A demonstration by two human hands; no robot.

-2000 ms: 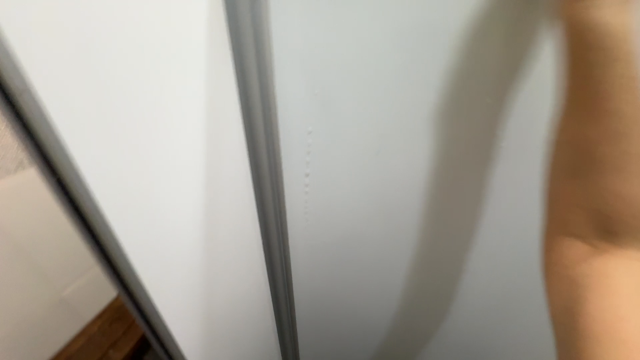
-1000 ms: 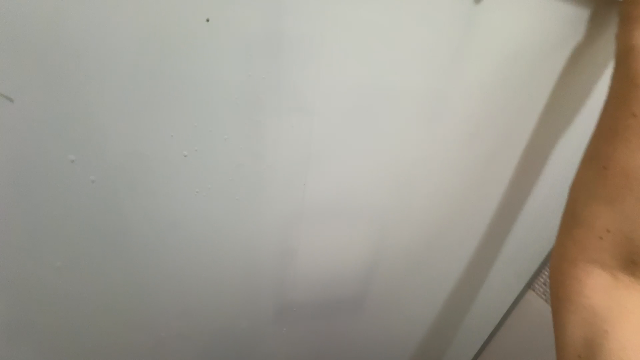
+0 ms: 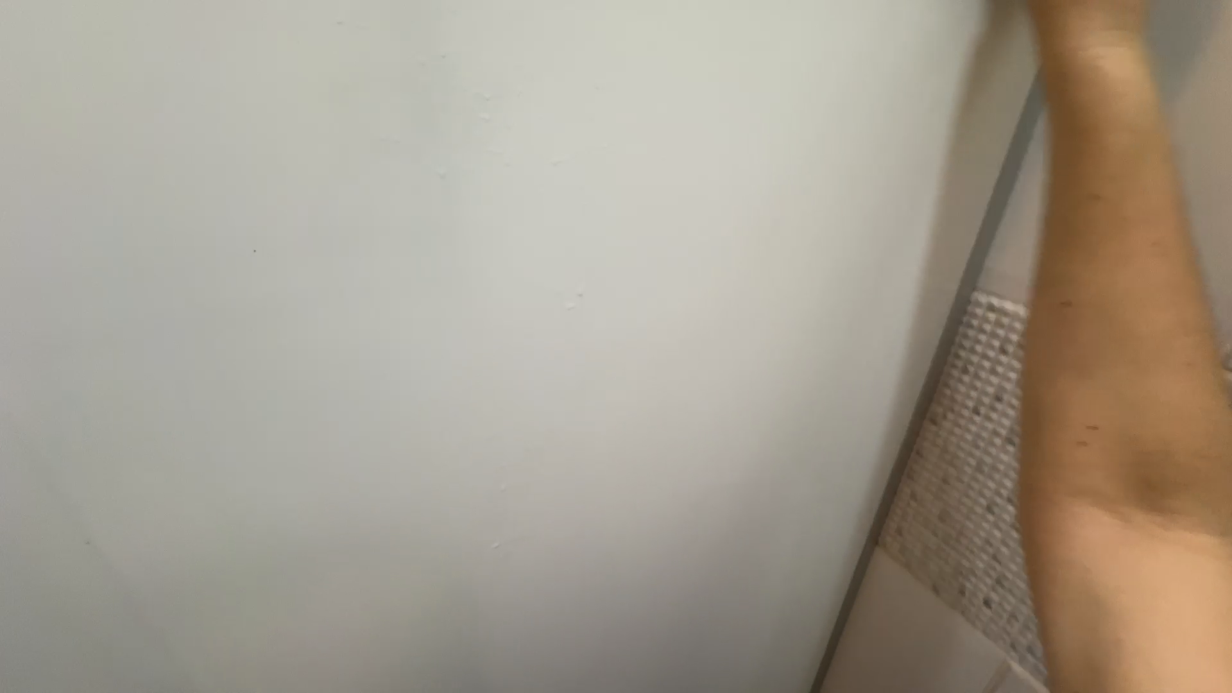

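Note:
A large pale, smooth panel (image 3: 597, 404) with small bumps or drops on it fills most of the head view. My right arm reaches up along the right side, and only the base of my right hand (image 3: 1088, 14) shows at the top edge. It is near the panel's upper right edge; its fingers, and whatever they may hold or touch, are cut off by the frame. My left hand is out of the picture.
A grey edge strip (image 3: 924, 404) runs slanting down the panel's right side. Beyond it lie a band of small mosaic tiles (image 3: 962, 462) and larger plain wall tiles (image 3: 914, 626), partly behind my forearm.
The view has swung a lot: the grey vertical profile and wooden strip seen two seconds ago are out of frame, and the mosaic tiles now show far more than one second ago.

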